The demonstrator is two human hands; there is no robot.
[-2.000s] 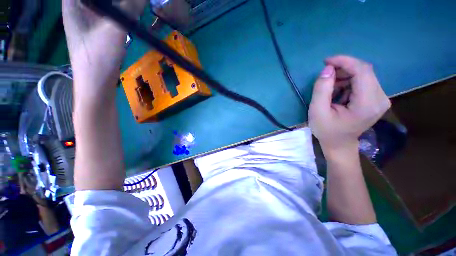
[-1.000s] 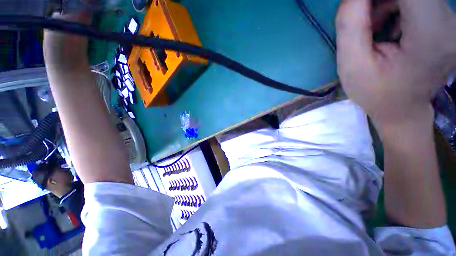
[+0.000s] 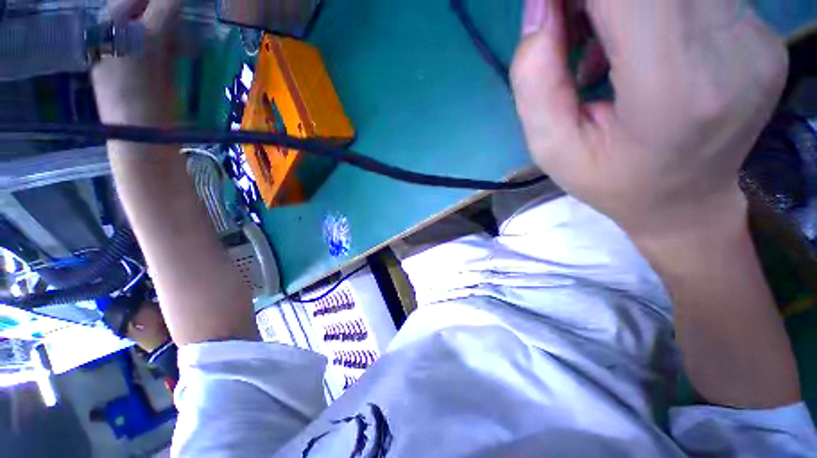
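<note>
The orange fixture (image 3: 300,121) sits on the green bench, left of the middle, tilted in view, its cut-outs facing left. A black cord (image 3: 403,173) passes in front of it. My left hand (image 3: 148,16) is at the top left edge, blurred and partly cut off; what it holds cannot be told. My right hand (image 3: 640,98) is large at the upper right, raised in front of the bench edge, fingers curled and thumb to the left. Its fingertips are cut off or hidden, so whether it grips something cannot be told.
Blue and clear bits (image 3: 337,234) lie near the bench edge. White squares with dark edges (image 3: 240,161) lie left of the fixture. A white tray with rows of dark parts (image 3: 369,309) is below the bench edge. A person (image 3: 139,322) is at the far left.
My right hand has moved up and closer to the camera since the oldest frame, then a little left. My left hand has stayed at the upper left. The view has shifted, and the cord lies lower across the fixture.
</note>
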